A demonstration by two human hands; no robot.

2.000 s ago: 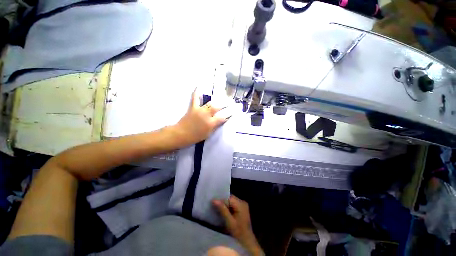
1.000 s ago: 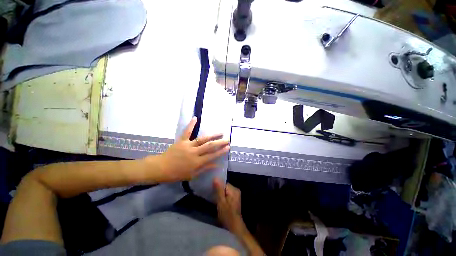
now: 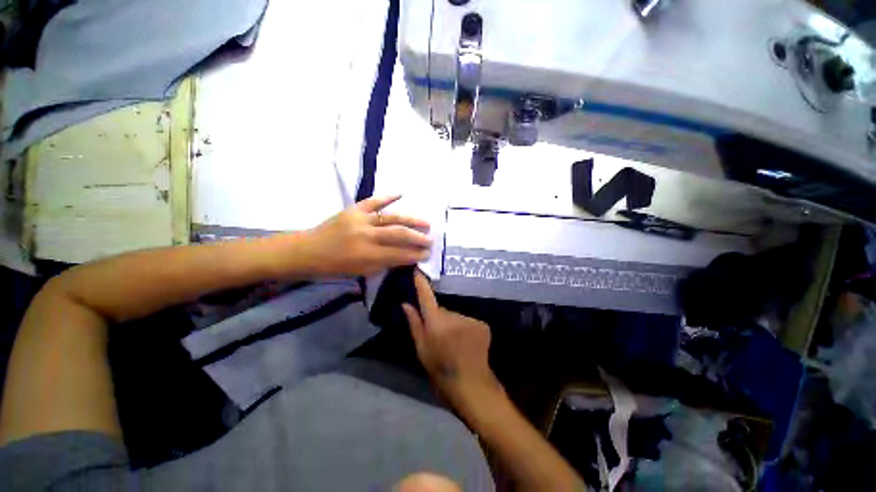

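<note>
The whitish garment panel lies on the machine bed left of the presser foot, with a dark stripe along its left side. My left hand rests flat on the panel near the table's front edge, fingers apart. My right hand is at the panel's near end, below the table edge, with thumb and index finger at a dark piece of cloth. The fingertips' hold on it is partly hidden.
The white machine head spans the upper right. A folded dark strip and thin dark snips lie on the bed. Grey pieces lie at upper left; striped panels hang at the lap. A scrap box stands below right.
The panel has moved further up along the bed past the foot. My left hand has shifted slightly up. My right hand has moved up to the table edge, where dark cloth now shows.
</note>
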